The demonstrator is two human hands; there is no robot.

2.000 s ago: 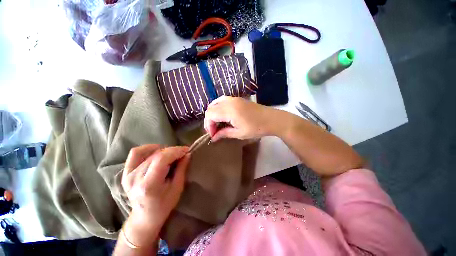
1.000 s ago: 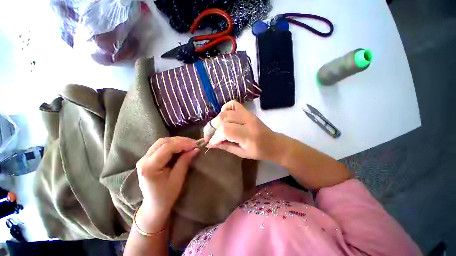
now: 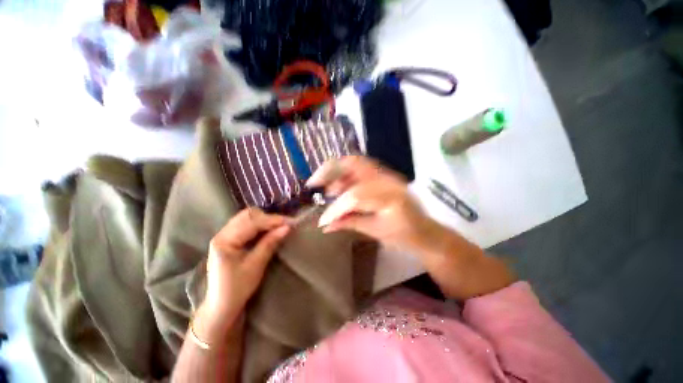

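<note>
The olive-brown garment [image 3: 112, 239] lies heaped over the lap and the table at the left and centre. My left hand [image 3: 243, 258] pinches the garment's folded edge between thumb and fingertips. My right hand [image 3: 367, 198] is just right of that edge, blurred, with thumb and fingers apart and a pale band on a finger. Whether it holds a needle or thread cannot be told. The maroon striped bundle [image 3: 258, 168] with a blue band lies just beyond my hands.
Beyond the bundle are orange-handled scissors [image 3: 303, 93], a glittery black heap [image 3: 299, 34] and a plastic bag [image 3: 161, 75]. At right are a black phone [image 3: 387, 131], a thread cone [image 3: 468, 135], silver snips [image 3: 454, 200] and the table's edge.
The view has shifted, showing more of the far side. My right hand's fingers have opened and moved slightly off the pinched edge. My left hand still pinches the cloth.
</note>
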